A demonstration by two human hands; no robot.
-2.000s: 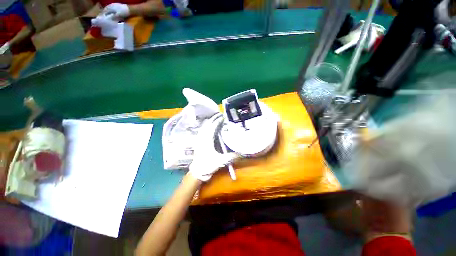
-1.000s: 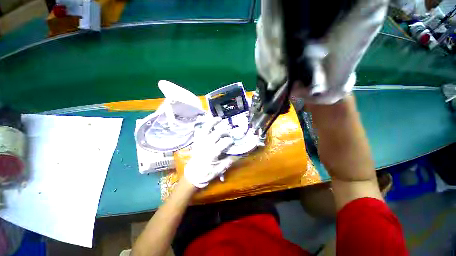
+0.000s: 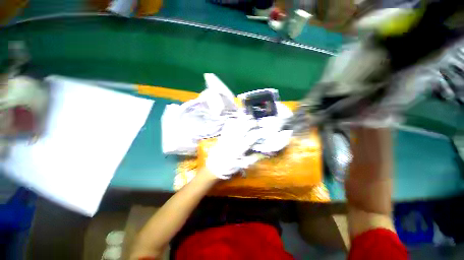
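The white housing assembly (image 3: 185, 122) lies on the orange tape-wrapped pad (image 3: 285, 175), its oval flap pointing up and its small head with a dark inner part at the right. My left hand (image 3: 231, 150), in a white glove, holds the housing from the front. My right hand (image 3: 379, 91), gloved and strongly blurred, is around the power screwdriver (image 3: 402, 45), which slants with its blurred tip end near the housing's right side. Whether the tip touches the housing cannot be told.
A large white paper (image 3: 81, 142) lies at the left, with a blurred white and red unit (image 3: 23, 111) at its far left edge. The green conveyor (image 3: 142, 51) runs behind. Other white units (image 3: 299, 24) stand beyond it. A blurred clear container (image 3: 337, 152) is right of the pad.
The view has shifted. The screwdriver has gone from upright over the housing to a slant toward the upper right, with my right hand on it. My left hand stays on the housing.
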